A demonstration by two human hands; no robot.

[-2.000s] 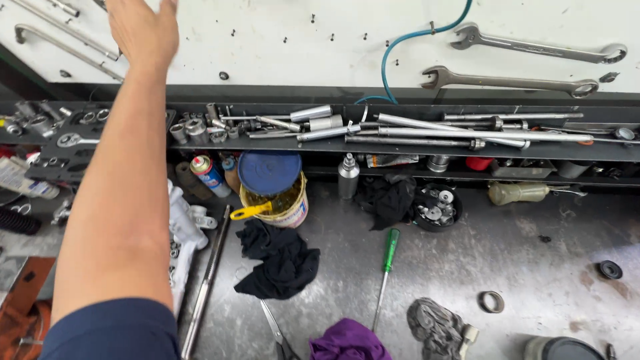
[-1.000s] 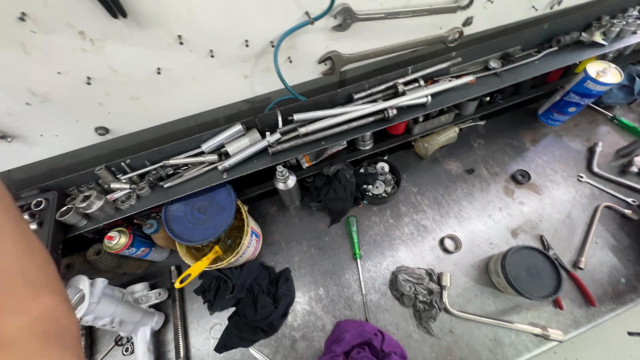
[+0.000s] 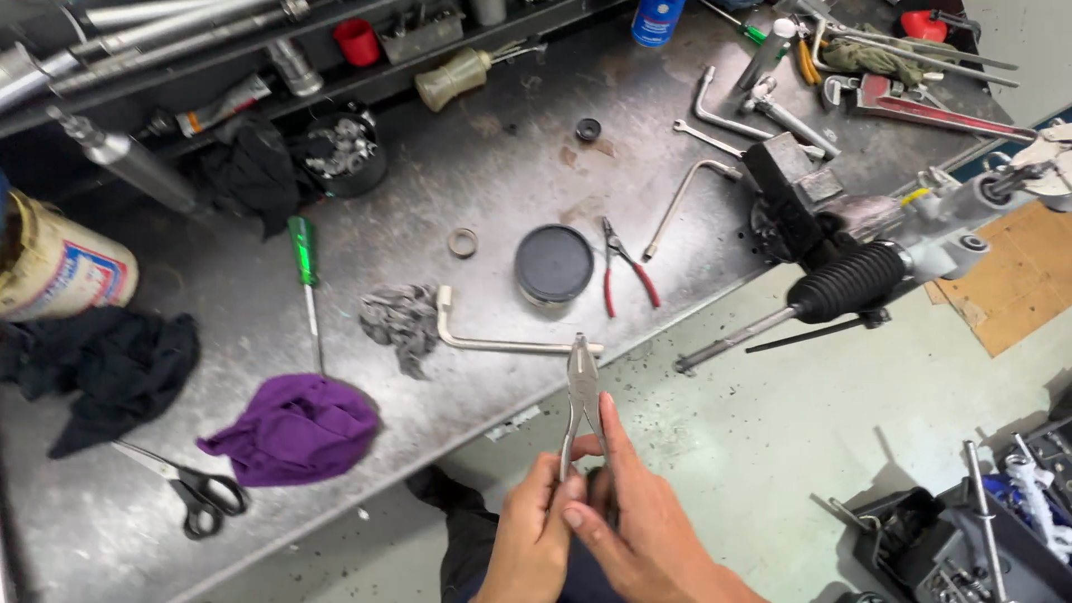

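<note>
Both my hands are together at the bottom centre, around the handles of a pair of metal combination pliers (image 3: 583, 381) whose jaws point away from me. My left hand (image 3: 536, 523) grips the left handle, and my right hand (image 3: 641, 511) lies along the right handle. Just beyond the jaws, an L-shaped socket wrench (image 3: 519, 344) lies on the metal workbench (image 3: 469, 394) by a grey rag (image 3: 400, 327). A round container with a black lid (image 3: 554, 263) stands behind it, with red-handled circlip pliers (image 3: 624, 266) to its right. A steering rack with a black rubber bellows (image 3: 847, 282) projects over the bench edge.
To the left lie a purple cloth (image 3: 301, 431), black-handled scissors (image 3: 197, 494), a green screwdriver (image 3: 305, 260) and a black cloth (image 3: 109, 360). A red pipe wrench (image 3: 930, 113) and bent wrenches lie at the back right. A tool box (image 3: 963, 544) stands on the floor at lower right.
The view has swung far to the right and down. An arm reached up at the left earlier; now both my hands are in front of me with the combination pliers.
</note>
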